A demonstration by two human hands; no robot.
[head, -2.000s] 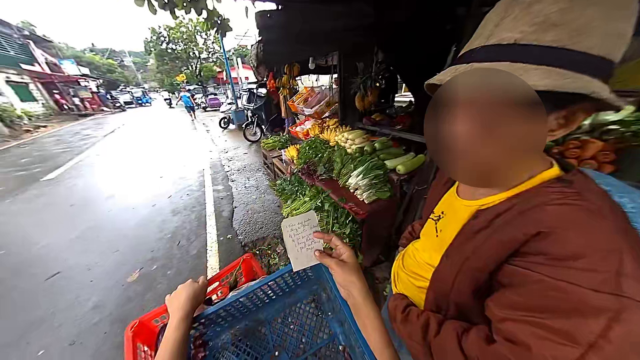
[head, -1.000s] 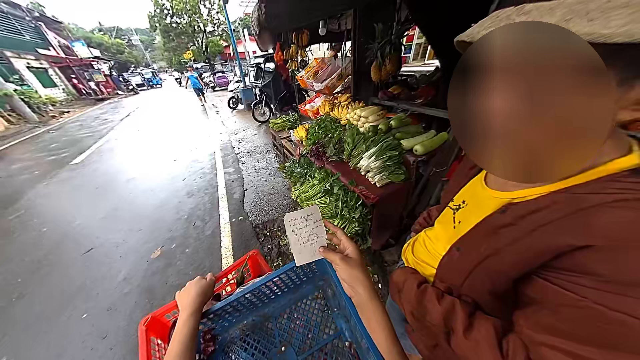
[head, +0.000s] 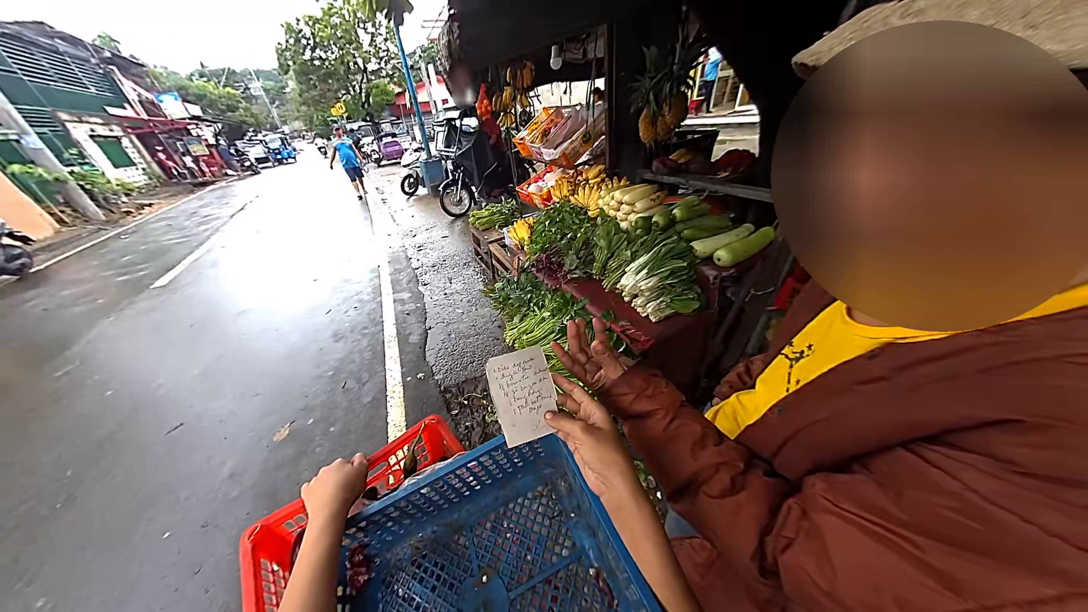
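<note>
My right hand (head: 588, 435) pinches a small paper note (head: 521, 397) with handwriting on it, upright above the far rim of a blue plastic crate (head: 510, 544). My left hand (head: 337, 486) is curled at the blue crate's left rim, beside a red plastic crate (head: 276, 531); whether its fingers grip the rim cannot be told. A few small dark red pieces show at the blue crate's left side. Another person's hand (head: 592, 353), palm up with fingers spread, is just behind the note and my right hand.
At the right stands a person in a brown jacket (head: 918, 459) and hat. Beyond are leafy greens (head: 540, 314), white-stemmed vegetables (head: 659, 276), gourds (head: 744, 246) and bananas on a stall. A wet road (head: 195, 382) runs left, with a walker (head: 347, 157) and parked motorcycles (head: 459, 191).
The person in the brown jacket has raised a hand beside the note; it was not seen in the earlier frames. My right hand still holds the note. The walker in blue has come nearer.
</note>
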